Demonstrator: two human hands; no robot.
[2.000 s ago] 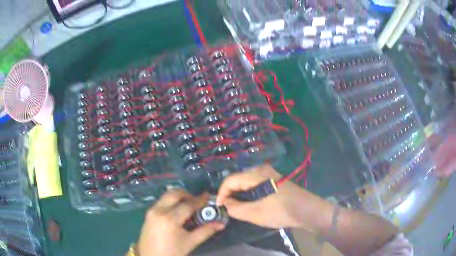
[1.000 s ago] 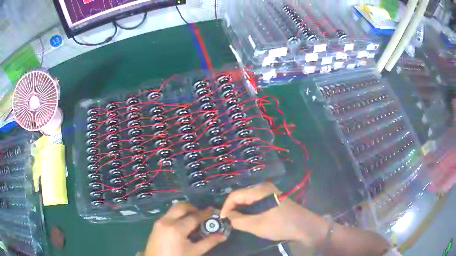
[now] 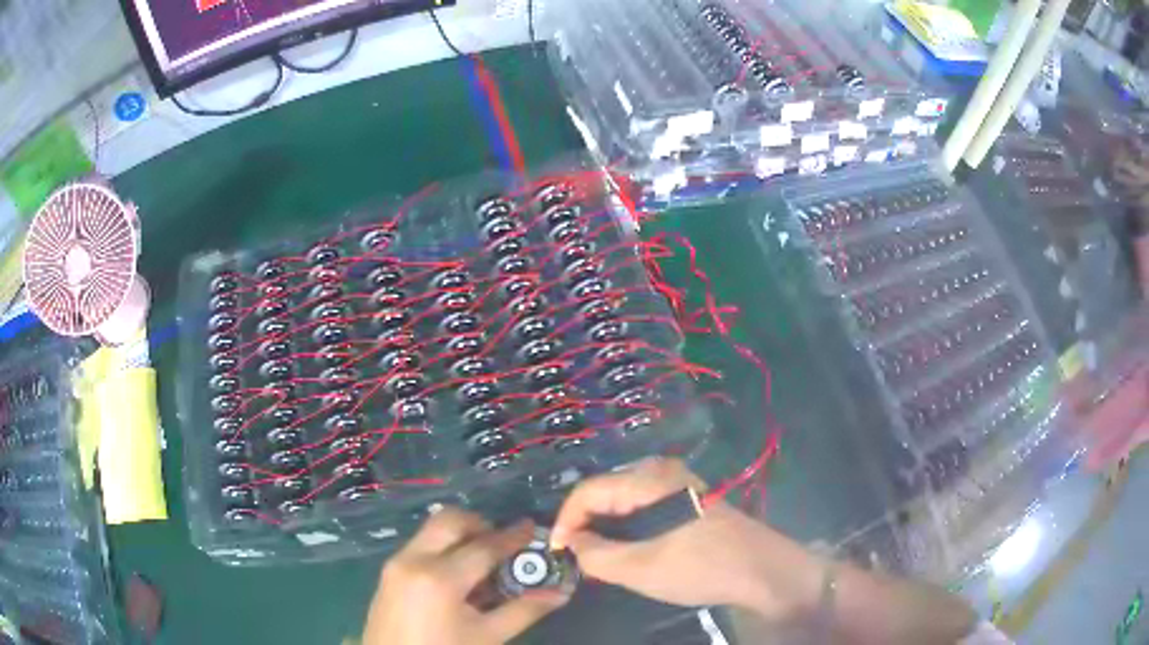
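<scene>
My left hand [image 3: 454, 582] holds a small round component [image 3: 531, 568], a dark ring with a white centre, between thumb and fingers at the bottom middle. My right hand [image 3: 649, 536] holds a black probe [image 3: 668, 513] with a gold ring at its rear end; its fingertips meet at the component's upper right edge. The probe's tip is hidden by the fingers. A thicker red cable [image 3: 756, 460] runs from the probe's rear. A clear blister tray [image 3: 290, 546] lies directly ahead, with rows of shiny black-silver round components and thin red wires.
A second filled blister tray [image 3: 926, 340] lies at right, stacked trays [image 3: 680, 126] at the upper right. A pink fan [image 3: 82, 261] stands left above a yellow strip [image 3: 130, 441]. A monitor [image 3: 252, 32] is at the top left. Part of another person's arm [image 3: 1115, 410] shows at the right edge.
The view has tilted up since the oldest frame, showing more of the monitor and stacked trays. Both hands still hold the component and probe in nearly the same pose.
</scene>
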